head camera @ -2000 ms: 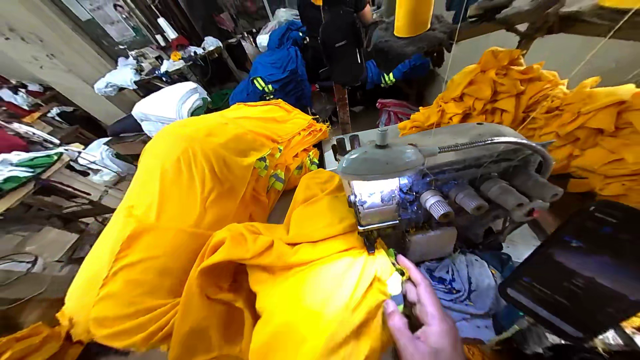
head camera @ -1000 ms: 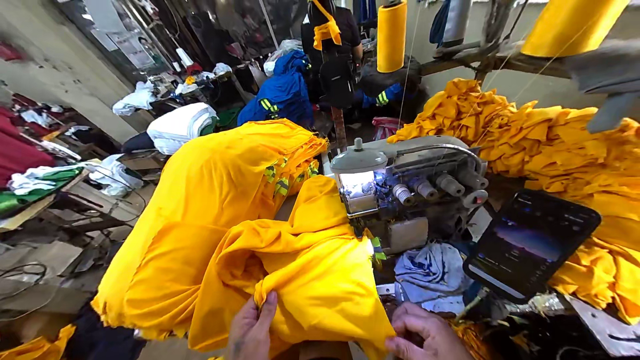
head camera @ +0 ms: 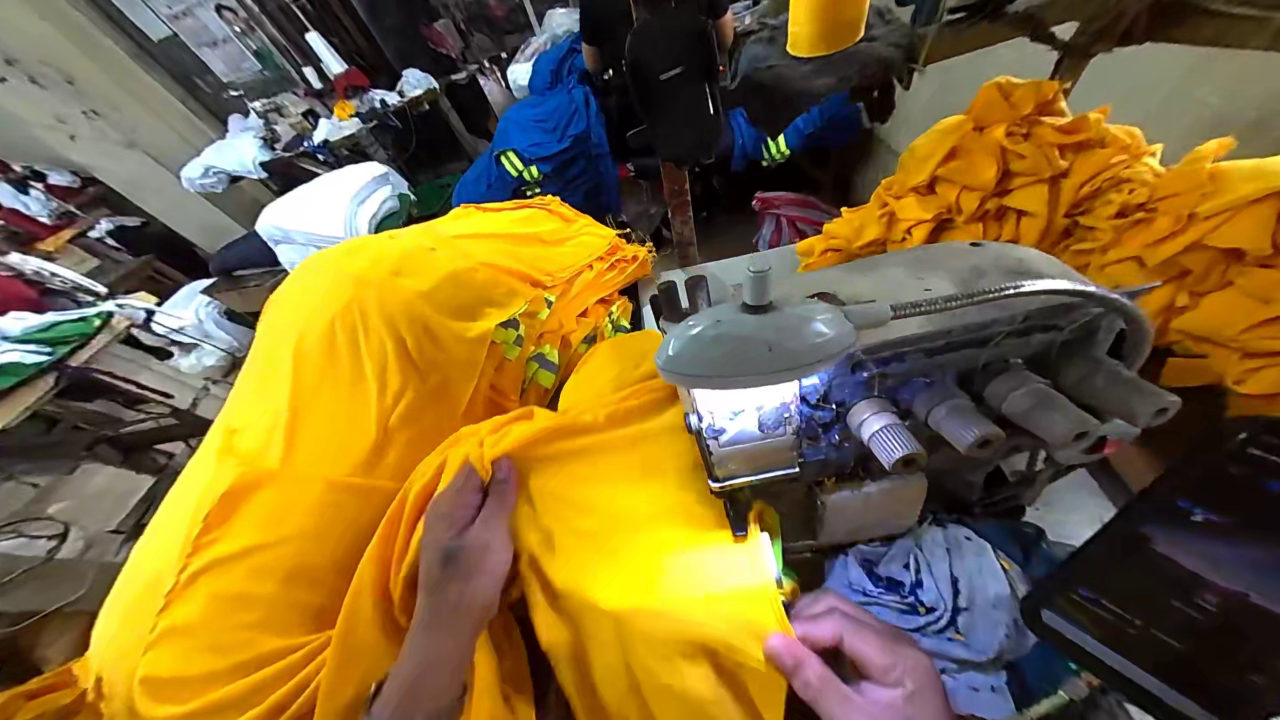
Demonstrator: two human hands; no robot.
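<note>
A serger sewing machine with a lit work lamp stands right of centre. Yellow fabric lies at its presser foot, its right edge under the light. My left hand grips a fold of this fabric, left of the machine. My right hand pinches the fabric's right edge just below the foot. A large heap of yellow garments with patterned reflective-looking strips rests to the left, touching the fabric being held.
A crumpled grey-blue cloth and a phone lie at the lower right. More yellow fabric is piled behind the machine. A person in dark clothing stands beyond, beside blue garments. A yellow thread cone hangs above.
One second ago both hands held the fabric lower, in front of the machine; now its edge lies at the foot. The view has moved closer to the machine.
</note>
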